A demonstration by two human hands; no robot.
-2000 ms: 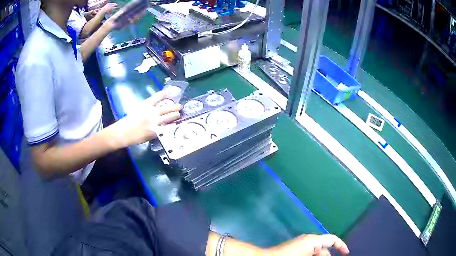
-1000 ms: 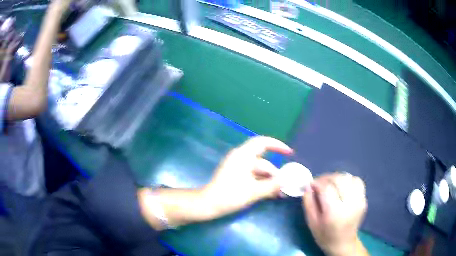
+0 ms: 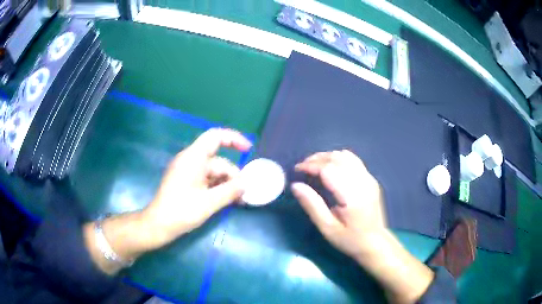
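A white disc stack [image 3: 262, 181] is held at its left edge between the fingertips of my left hand [image 3: 193, 184], above the green bench. My right hand [image 3: 344, 199] is just to the right of the disc, thumb and fingers apart, not visibly touching it. Whether a thin clear film is between its fingertips cannot be seen. A tall stack of three-ring panels [image 3: 62, 101] leans at the left, its top plate showing three circles.
A black mat [image 3: 350, 130] lies beyond my hands. A white roll [image 3: 438, 180] stands near a black tray [image 3: 504, 199] with more white rolls [image 3: 472, 167]. A three-ring panel [image 3: 327, 34] lies at the back. A brown block [image 3: 454, 246] is at lower right.
The view has swung right and down, bringing the black tray into full view. My right hand has come off the disc's right edge. The other person has left the view.
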